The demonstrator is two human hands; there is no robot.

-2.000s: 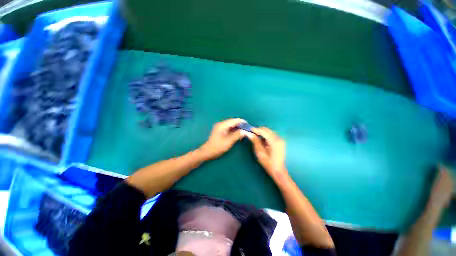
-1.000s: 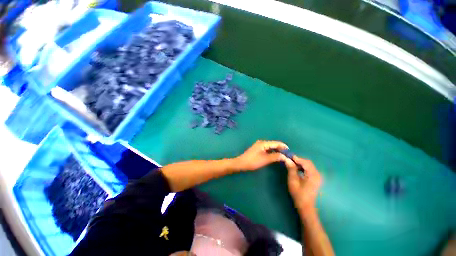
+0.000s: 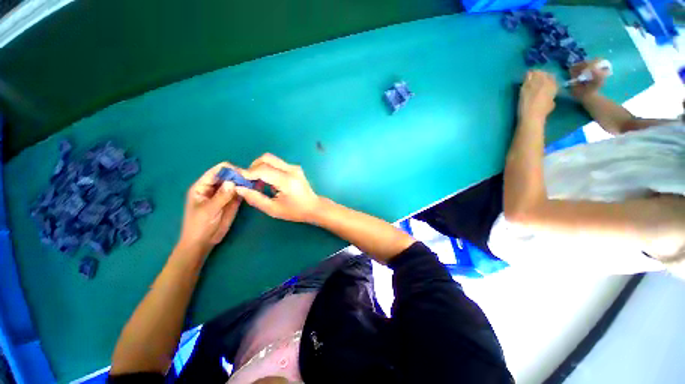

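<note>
A small dark blue-grey plastic housing (image 3: 236, 178) is held between both my hands above the green mat. My left hand (image 3: 212, 204) grips its left end between thumb and fingers. My right hand (image 3: 282, 189) pinches its right end, where a small dark piece shows at the fingertips. Whether that is a separate part I cannot tell. A heap of similar housings (image 3: 89, 201) lies on the mat to the left of my hands. One or two housings (image 3: 397, 97) sit together on the mat, right of and beyond my hands.
A coworker (image 3: 586, 195) sits at the right, both hands over the green mat (image 3: 330, 217), one with a white pen-like tool (image 3: 589, 73). A dark pile (image 3: 554, 37) lies beyond those hands. A blue bin edge (image 3: 16, 315) stands at far left. A dark green strip (image 3: 188, 37) runs behind.
The view has swung right, so the coworker and their pile now show and the full blue bins are mostly out. Both my hands still hold a dark part between them.
</note>
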